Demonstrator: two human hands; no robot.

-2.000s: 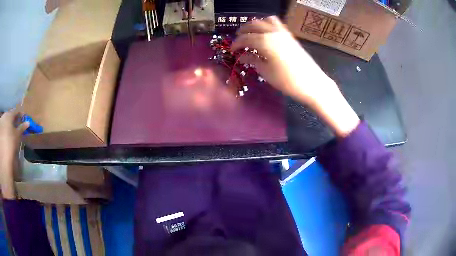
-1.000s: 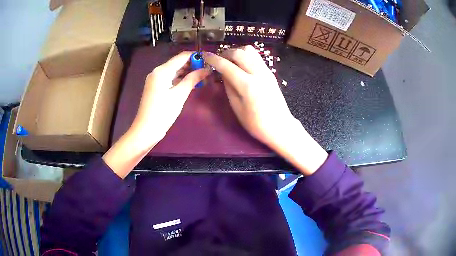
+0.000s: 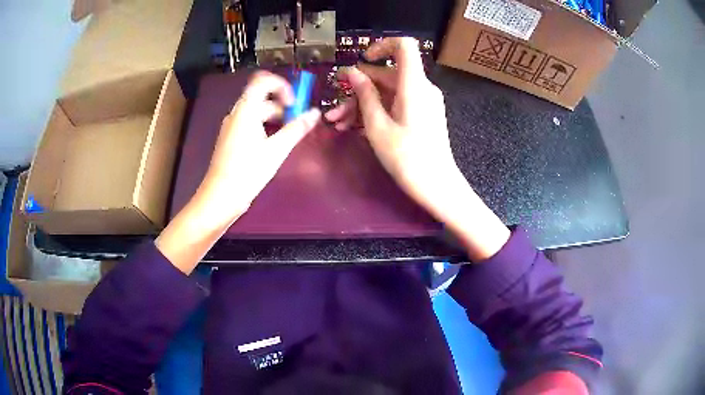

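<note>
My left hand point(image 3: 259, 135) holds a blue battery cell point(image 3: 300, 96) between thumb and fingers, blurred, just below the welder head. The thin copper-coloured electrodes point(image 3: 298, 27) stand above it under a metal block point(image 3: 317, 38). My right hand point(image 3: 394, 116) is just right of the cell, over the pile of connector leads point(image 3: 342, 80), which it mostly covers. Its thumb and fingers are bent close to small red leads; whether it grips one I cannot tell. The maroon work mat point(image 3: 325, 193) lies under both hands.
An open brown carton point(image 3: 100, 154) stands at the left on the black bench point(image 3: 533, 170), with a bit of blue at its front left corner. A printed carton point(image 3: 518, 58) with blue cells stands at the back right. Another carton point(image 3: 58, 281) is below the bench at left.
Since one second ago, the cell in my left hand has tilted and moved slightly down from the electrodes. My right hand has moved right and up, away from the cell, and opened somewhat over the leads.
</note>
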